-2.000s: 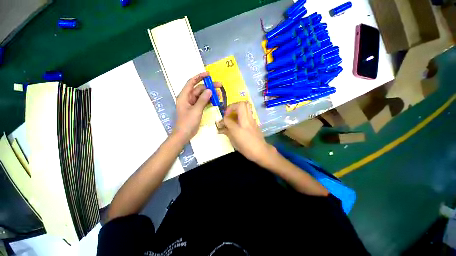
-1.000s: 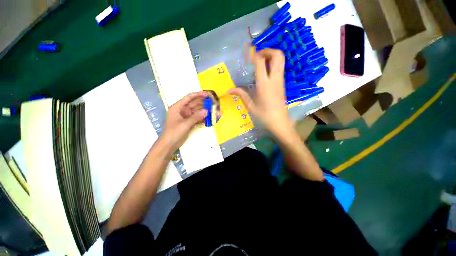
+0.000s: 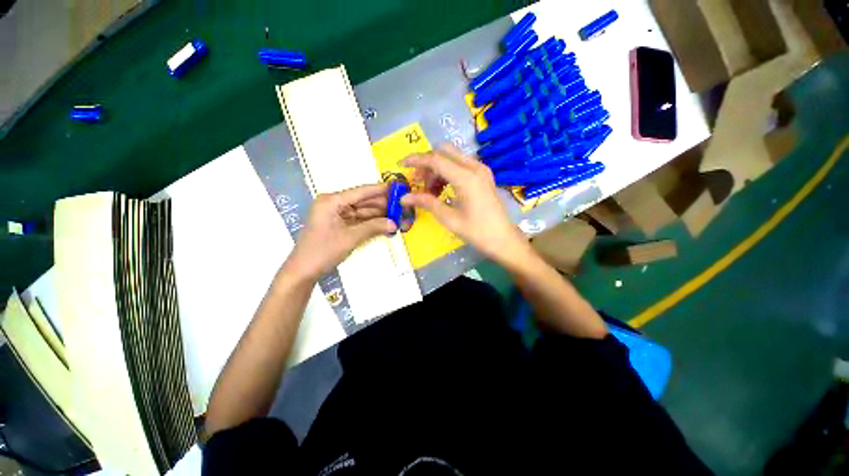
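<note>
My left hand (image 3: 343,226) holds a blue battery cell (image 3: 396,205) between thumb and fingers, over the right edge of the cream release liner sheet (image 3: 323,133). My right hand (image 3: 463,198) is at the cell's right side, thumb and fingers close to it; whether it touches or pinches something is too small to tell. The liner sheet lies slantwise on the grey and yellow printed mat (image 3: 438,244). A pile of blue cells (image 3: 543,116) lies to the right of my hands.
A stack of cream adhesive sheets (image 3: 88,307) stands at the left, with curved liner strips (image 3: 37,325) beside it. Single cells, one with a white patch (image 3: 184,57), lie on the green belt (image 3: 233,98). A smartphone (image 3: 654,95) and brown cardboard (image 3: 759,139) are at the right.
My right hand has come back from the pile's edge to the cell in my left hand. Another cell now shows on the belt above the liner sheet.
</note>
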